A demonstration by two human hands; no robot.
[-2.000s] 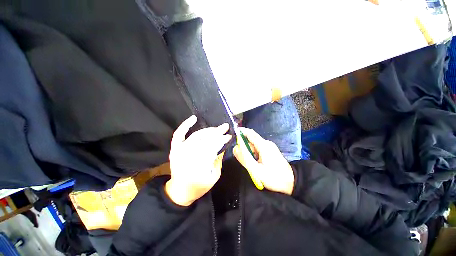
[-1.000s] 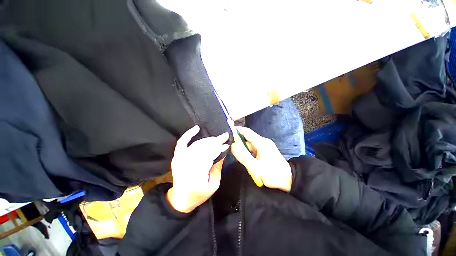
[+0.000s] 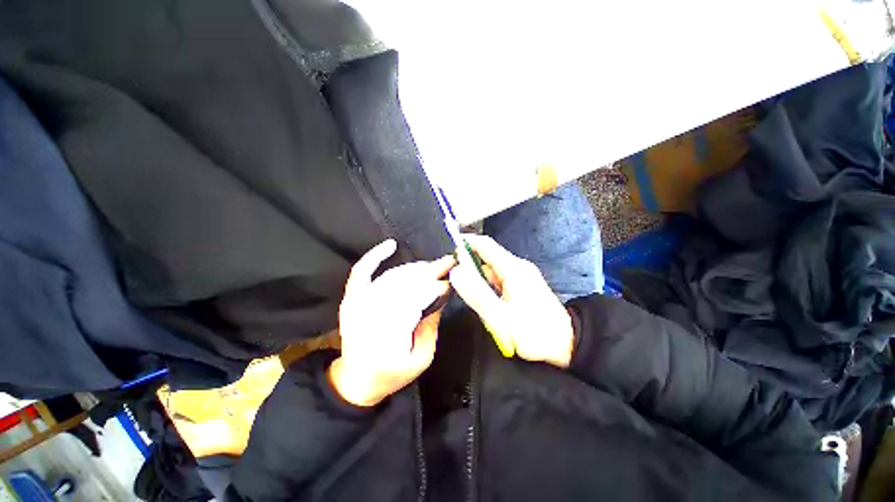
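A dark garment [image 3: 196, 167] covers the left and lies over the white table. Its narrow dark band [image 3: 388, 137] runs from the upper middle down to my hands. My left hand [image 3: 385, 319] pinches the band's lower end between thumb and fingers. My right hand [image 3: 520, 309] holds scissors [image 3: 471, 257] with a green and a yellow handle loop. The blades point up along the band's right edge. The blades are mostly washed out against the table, so how far they are open is unclear.
The white table [image 3: 589, 78] has its front edge running up to the right. A pile of dark garments [image 3: 795, 255] lies at the right. A cardboard box [image 3: 221, 407] is at lower left. Blue denim [image 3: 550, 240] shows below the table edge.
The garment and band have shifted slightly in view. Both hands have stayed at the band's lower end, with the scissors still in my right hand.
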